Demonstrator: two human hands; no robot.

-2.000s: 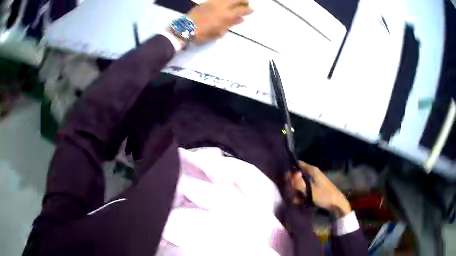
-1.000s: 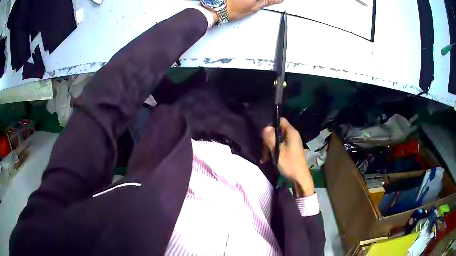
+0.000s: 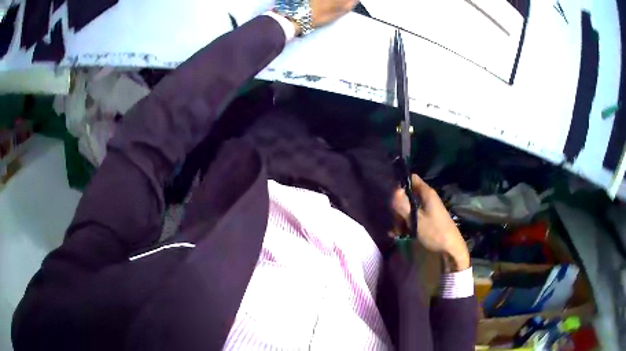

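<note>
My right hand (image 3: 431,218) holds the black looped handles of the tailor's shears (image 3: 403,103) below the table's front edge. The long dark blades point up over the white table and look nearly closed. My left hand (image 3: 331,9), with a wristwatch, is cut off by the top edge and lies at the left corner of a white paper pattern (image 3: 453,31). What is under its fingers is hidden. A thin edge of dark fabric (image 3: 519,48) shows around the pattern. The blade tips lie just below the pattern's lower edge.
Dark cloth pieces (image 3: 41,31) lie at the table's upper left. Dark strips (image 3: 583,89) and a small green tool (image 3: 609,110) lie at the right. The white table's worn front edge (image 3: 329,83) curves across. Boxes of supplies (image 3: 528,288) stand below right, crumpled light material (image 3: 93,116) below left.
Over two seconds the shears have swung more upright in my right hand. The view has shifted back and forth. In the last second the table's right side tilted lower in view; my left hand stays near the pattern.
</note>
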